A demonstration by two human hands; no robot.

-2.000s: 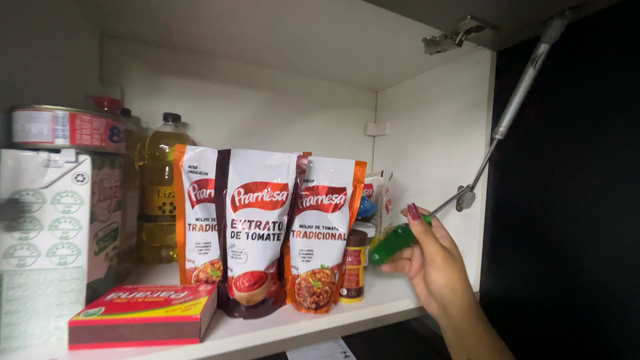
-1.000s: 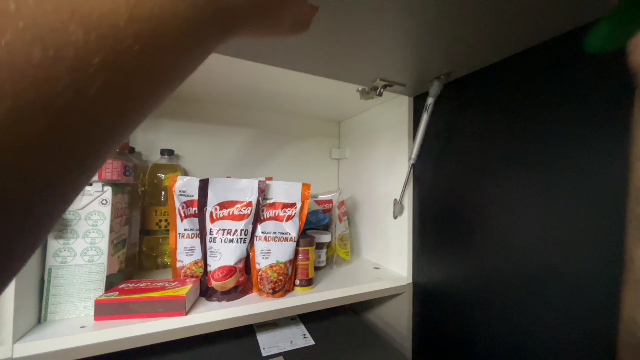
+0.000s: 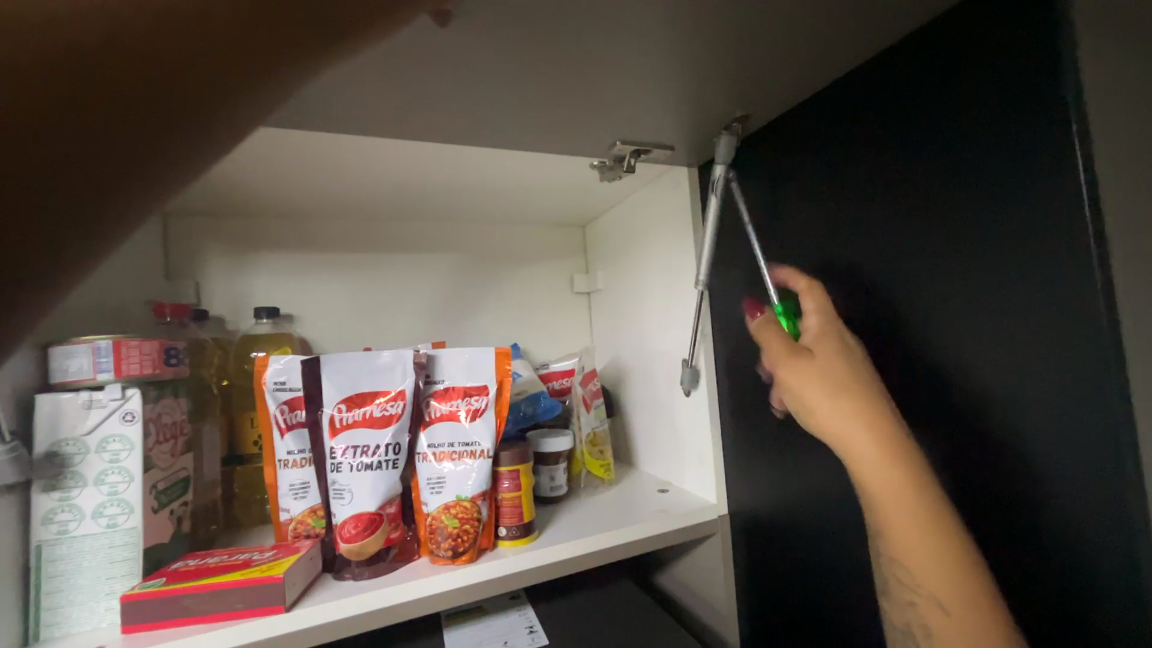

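Observation:
My right hand (image 3: 810, 360), at the right, is closed around the green handle of a screwdriver (image 3: 754, 236). The shaft points up and its tip is near the upper end of a gas strut (image 3: 715, 211), by the bracket (image 3: 736, 126) under the raised cabinet door (image 3: 504, 72). Whether the tip touches is not clear. The strut's lower end hangs beside the cabinet's side wall. A metal hinge (image 3: 633, 158) sits left of the strut. My left arm crosses the upper left, blurred; its hand is mostly out of view, with only a fingertip perhaps showing at the top edge.
On the white shelf (image 3: 630, 517) stand tomato sauce pouches (image 3: 364, 459), a red matchbox (image 3: 220, 585), a carton (image 3: 85, 504), a tin (image 3: 117, 360), oil bottles (image 3: 261, 405) and small jars (image 3: 551, 463). A black panel (image 3: 972, 270) rises at the right. A paper (image 3: 495, 621) lies below the shelf.
The right hand with the screwdriver has moved from the strut's lower end to near its upper end. The left arm has come into view at the upper left. The strut now hangs more steeply.

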